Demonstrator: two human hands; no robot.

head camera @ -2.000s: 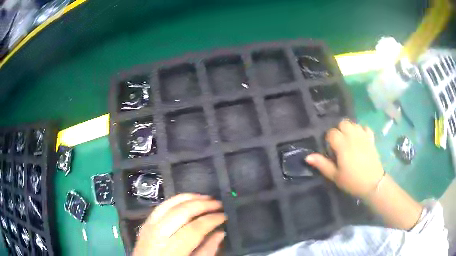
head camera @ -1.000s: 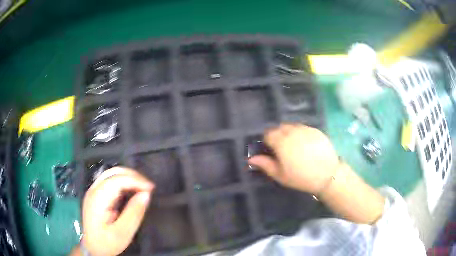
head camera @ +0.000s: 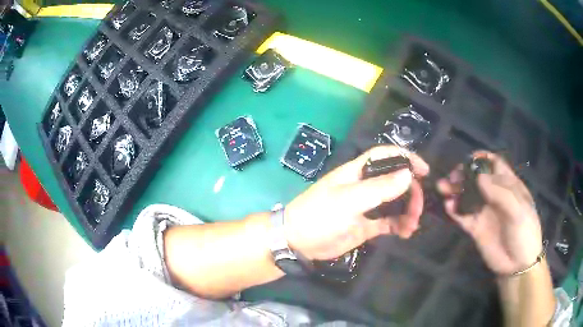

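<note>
My left hand (head camera: 358,204), with a wristwatch on the wrist, holds a black smartwatch unit (head camera: 387,167) between fingers and thumb, above the right foam tray's left part. My right hand (head camera: 502,211), with a thin bracelet, holds another dark unit (head camera: 472,185) just to the right; it is blurred and partly covered by the fingers. The hands are apart. The dark right foam tray (head camera: 441,249) lies under both hands. Wrapped units sit in its pockets, such as one at the top left (head camera: 424,74) and one below it (head camera: 405,128). Other pockets are hidden by the hands.
The left foam tray (head camera: 172,121) has its pockets filled with wrapped units. Between the trays, two loose units (head camera: 240,143) (head camera: 307,151) and a wrapped unit (head camera: 265,69) lie on the green mat. Yellow tape (head camera: 323,62) crosses behind. Something red (head camera: 37,185) is at the left.
The view has swung left, bringing the left tray and loose units further in. My left hand now holds a unit. My right hand has lifted off the tray pocket with a unit.
</note>
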